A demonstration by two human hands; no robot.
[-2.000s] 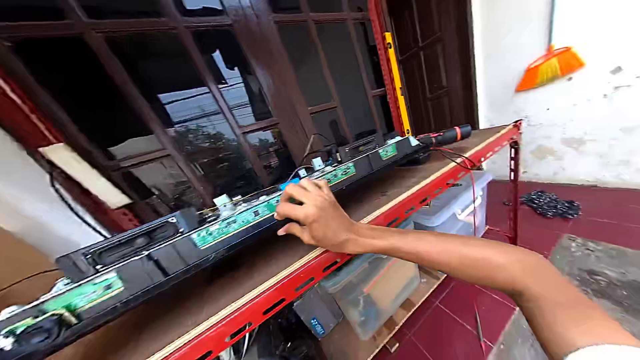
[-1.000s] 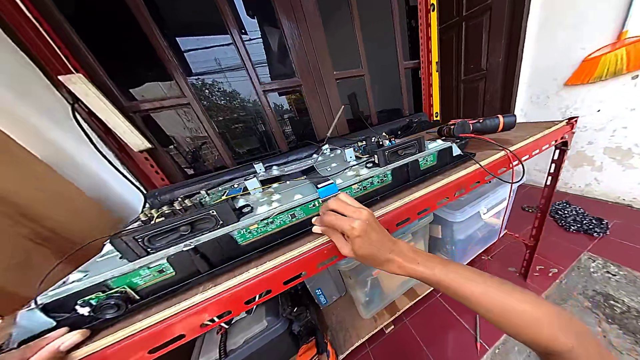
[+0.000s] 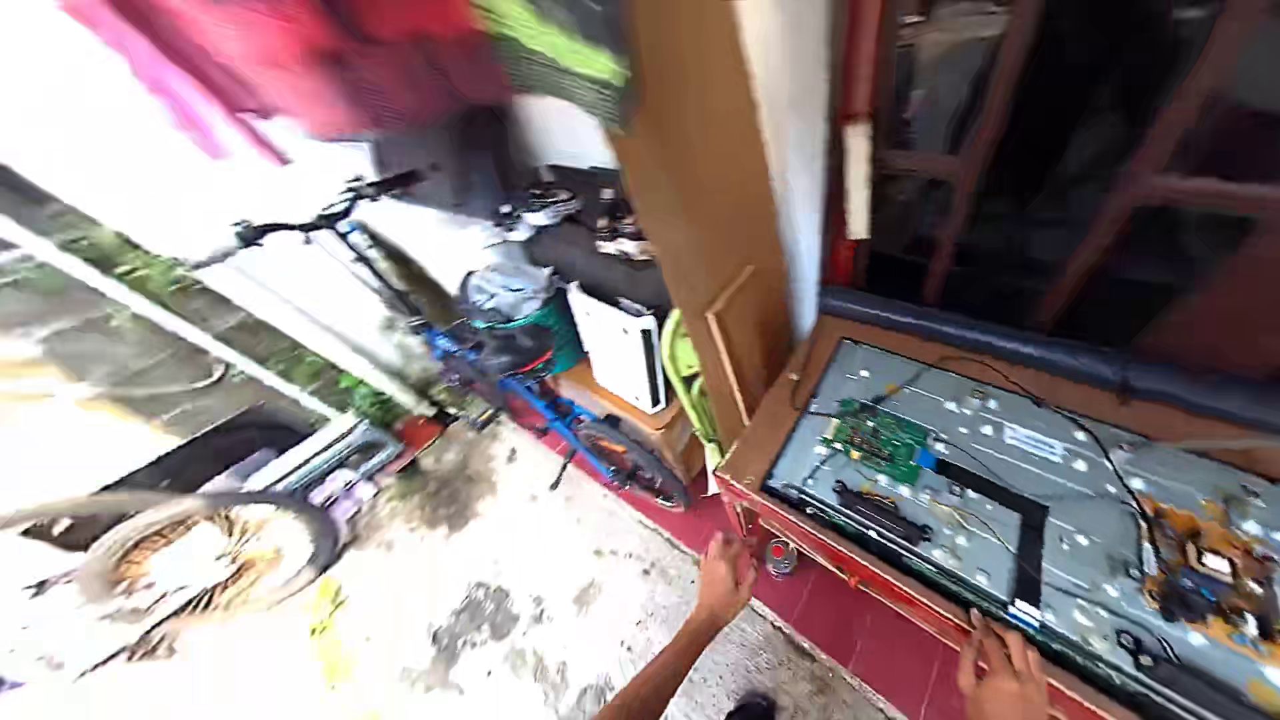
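Note:
A flat-panel TV's metal back (image 3: 960,430) lies on the workbench, its inside exposed. A green circuit board (image 3: 880,440) sits at its left end, joined to a black flat ribbon cable (image 3: 1030,550) that runs to the front edge. A brown power board (image 3: 1210,570) is at the right. My right hand (image 3: 1000,665) rests at the panel's front edge near the cable's lower end, and no held object shows. My left hand (image 3: 727,580) hangs off the bench's front left corner, fingers curled; whether it holds anything is unclear.
The red metal bench rail (image 3: 900,600) borders the panel. A blue bicycle (image 3: 540,400) stands to the left by a white box (image 3: 620,350) and a green folding chair (image 3: 685,370). A loose wheel (image 3: 210,550) lies farther left. A round can (image 3: 781,557) stands below the bench.
The view has swung far left. My left hand, at the bench's left edge one second ago, is now off its front corner. My right hand has left the blue connector it was at.

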